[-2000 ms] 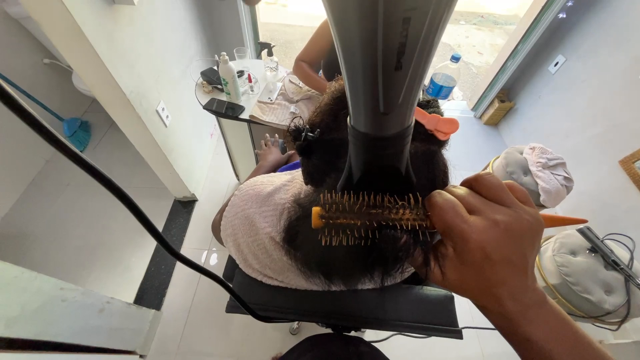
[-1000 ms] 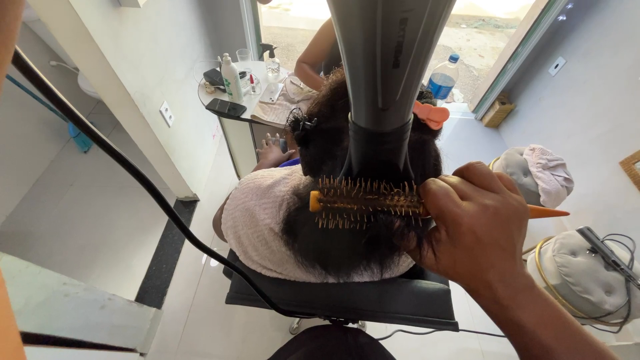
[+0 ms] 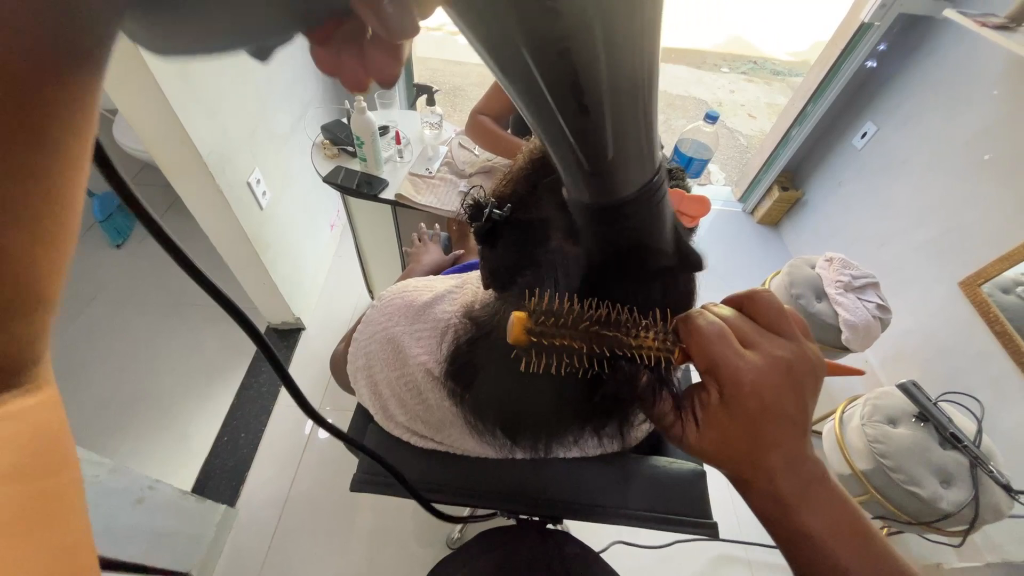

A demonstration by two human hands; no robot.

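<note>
My right hand (image 3: pixel 748 376) is closed round the handle of an orange round hair brush (image 3: pixel 596 332), its bristles lying over the dark hair (image 3: pixel 512 392) of a seated person. Some strands hang by my thumb. The grey nozzle barrel of a hair dryer (image 3: pixel 600 96) points down at the hair just above the brush. At the upper left edge, my left hand (image 3: pixel 360 44) shows blurred fingers around the dryer's grey handle. A black hair clip (image 3: pixel 496 212) and an orange hair clip (image 3: pixel 690 208) sit in the hair. A pale towel (image 3: pixel 408 352) covers the person's shoulders.
The black dryer cord (image 3: pixel 240 320) arcs down the left. A black chair (image 3: pixel 544 488) holds the person. Beyond stands a round table (image 3: pixel 328 172) with bottles and a phone. Right are grey stools (image 3: pixel 904 448), one bearing a flat iron (image 3: pixel 944 428). Another person's arm (image 3: pixel 492 124) is ahead.
My left hand and forearm have come into view at the left with the dryer's handle. My right hand still holds the brush at the hair.
</note>
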